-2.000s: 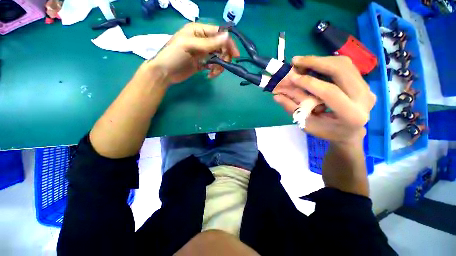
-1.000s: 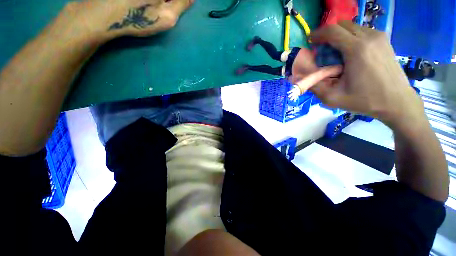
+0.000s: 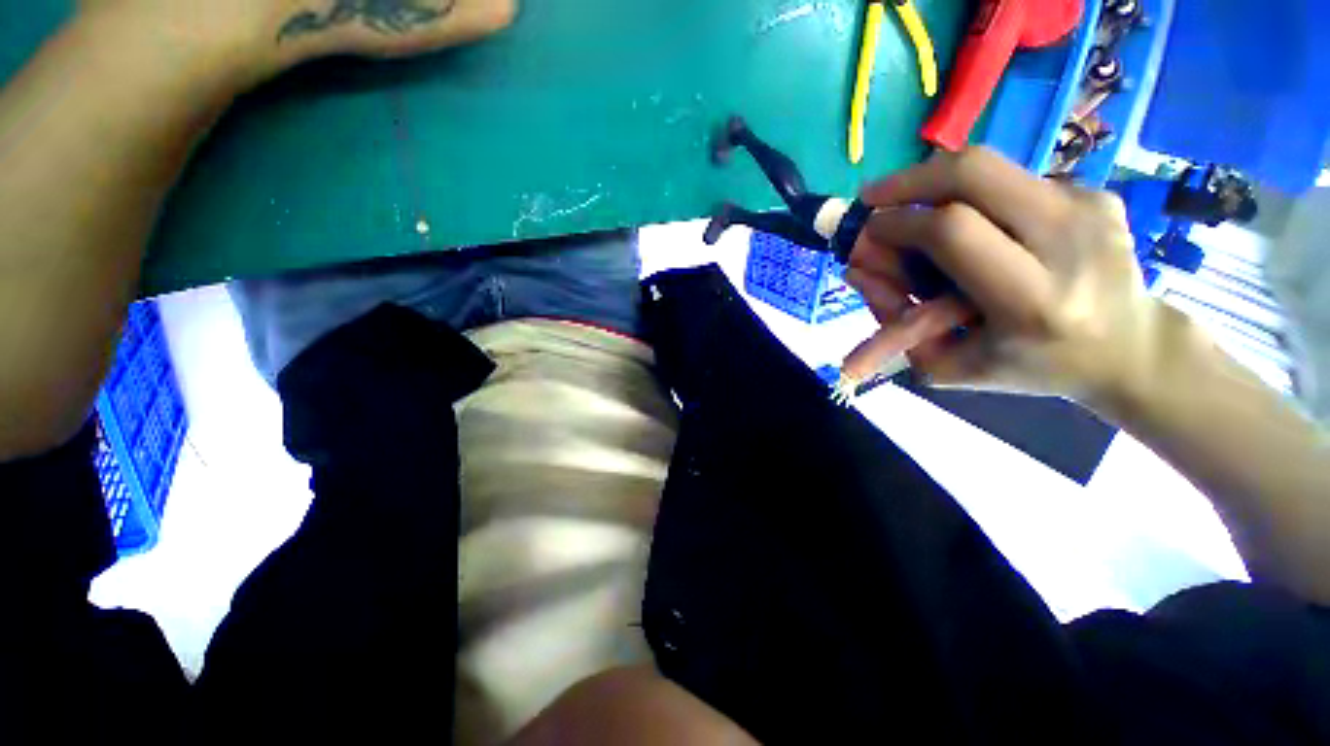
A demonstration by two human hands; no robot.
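Note:
My right hand (image 3: 1006,270) is closed around the torso of a figure near the bench's front edge. The figure's long black legs (image 3: 780,187) with a pale thigh band stick out to the left of my fingers. Its pale arm (image 3: 893,344) points down to the lower left below my hand. My fingers hide its upper body and head. My left hand (image 3: 423,18) is at the top left, cut off by the picture's top edge; its fingers are mostly out of view, so I cannot tell whether it holds something.
Yellow-handled side cutters (image 3: 866,80) and a red heat gun (image 3: 992,66) lie on the green bench (image 3: 584,139) at the upper right. A blue tray (image 3: 1142,88) with figures stands beyond them. Blue mesh baskets (image 3: 146,423) stand below the bench.
My right hand has carried the figure from over the bench down to its front edge. My left hand let go of the legs and moved to the upper left. The view has shifted.

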